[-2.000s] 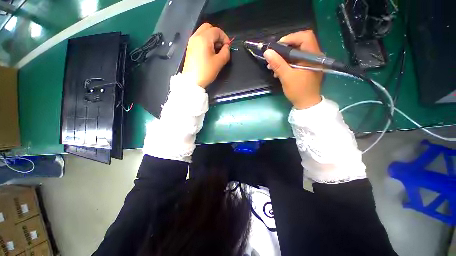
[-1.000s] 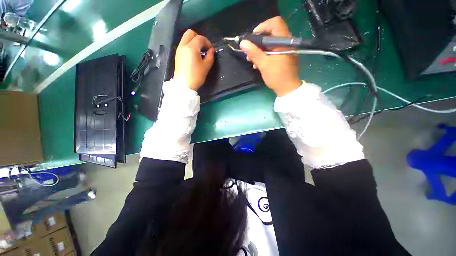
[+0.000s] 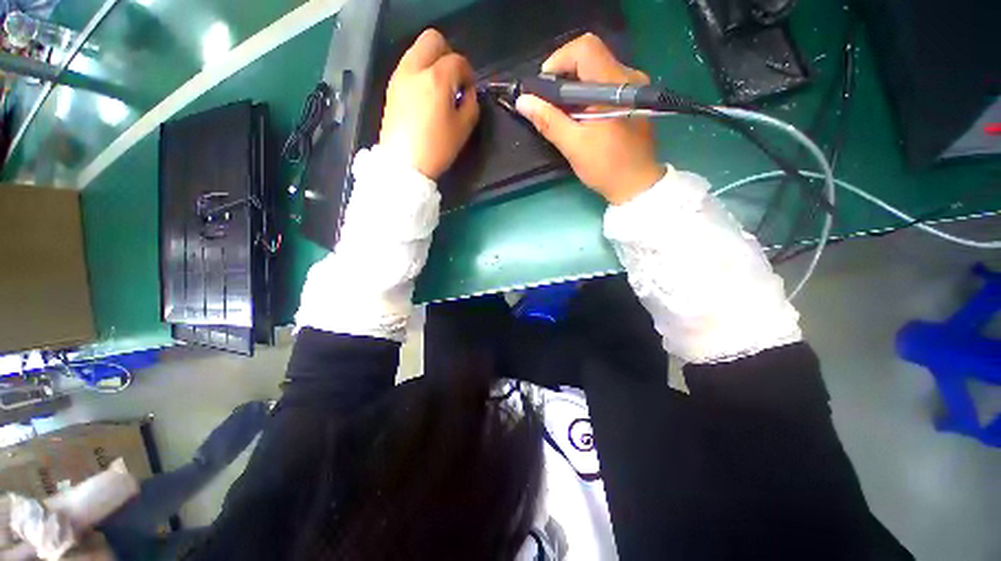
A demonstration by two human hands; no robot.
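Observation:
A black panel [image 3: 516,153] lies on the green bench in front of me. My right hand [image 3: 602,123] holds the soldering iron [image 3: 582,91] like a pen, its metal tip pointing left at the panel's middle. My left hand [image 3: 431,104] is over the panel's left part, thumb and fingers pinched close to the iron's tip. Something small and dark shows at these fingertips, most likely the lead wires, but it is too small and partly hidden to tell. A pale solder feed tube [image 3: 807,148] trails right from the iron.
A stack of panels [image 3: 209,219] lies at left. Another panel with a coiled cable [image 3: 307,123] lies beside my left hand. The black iron stand [image 3: 755,55] and a black box [image 3: 933,77] are at right. A carton [image 3: 42,268] is far left, a blue stool [image 3: 955,351] at lower right.
The view has shifted, and the bench sits differently in it. The iron's tip and my left fingertips are closer together. At lower left, a person's arm and a pale wrapped object have appeared.

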